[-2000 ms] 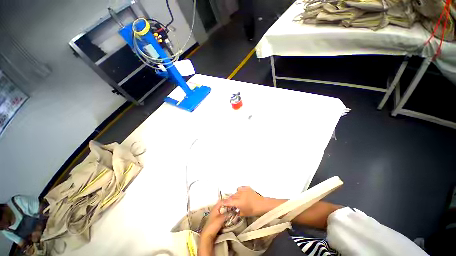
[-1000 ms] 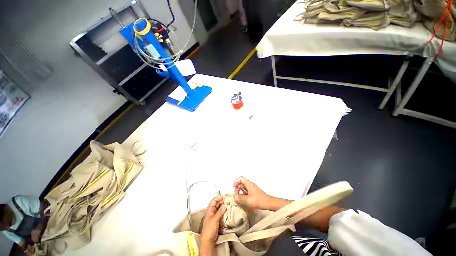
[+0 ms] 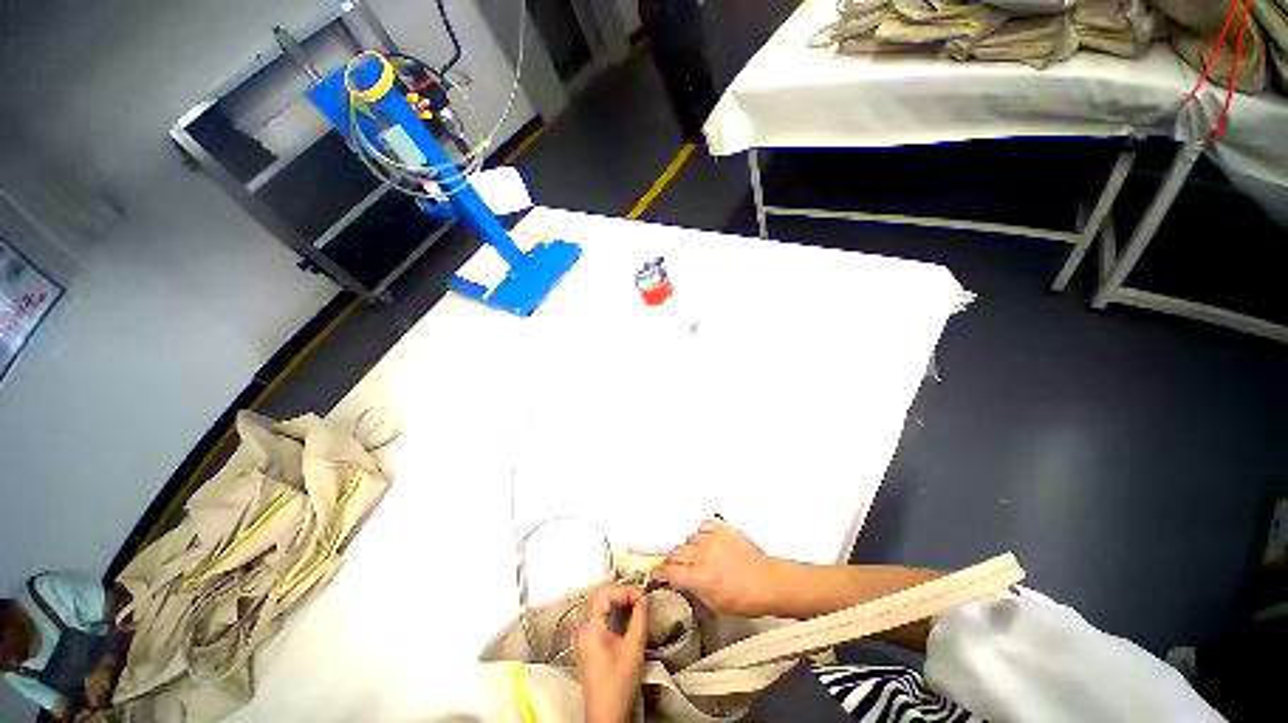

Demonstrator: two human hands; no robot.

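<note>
A beige handbag (image 3: 678,636) lies bunched at the front edge of the white table, with a yellow edge strip (image 3: 528,692) at its left. A long beige strap (image 3: 862,614) lies across my right forearm. My left hand (image 3: 612,653) grips the bag's gathered cloth, fingers bent. My right hand (image 3: 716,568) pinches the bag's upper edge just to the right, with a small dark tip showing above it. What lies between the fingertips is too small to tell. A thin cord loop (image 3: 526,544) stands up behind the bag.
Beige bags (image 3: 254,551) are heaped at left. A blue stand (image 3: 487,226) and a red-based pot (image 3: 654,283) stand at the table's far end, a small dark piece (image 3: 694,328) nearby. A person (image 3: 64,636) is at lower left. Another table (image 3: 904,106) holds beige piles.
Both hands have shifted on the bag; my right hand has come down onto its edge. The strap's free end sits lower and further right. The whole view has shifted slightly.
</note>
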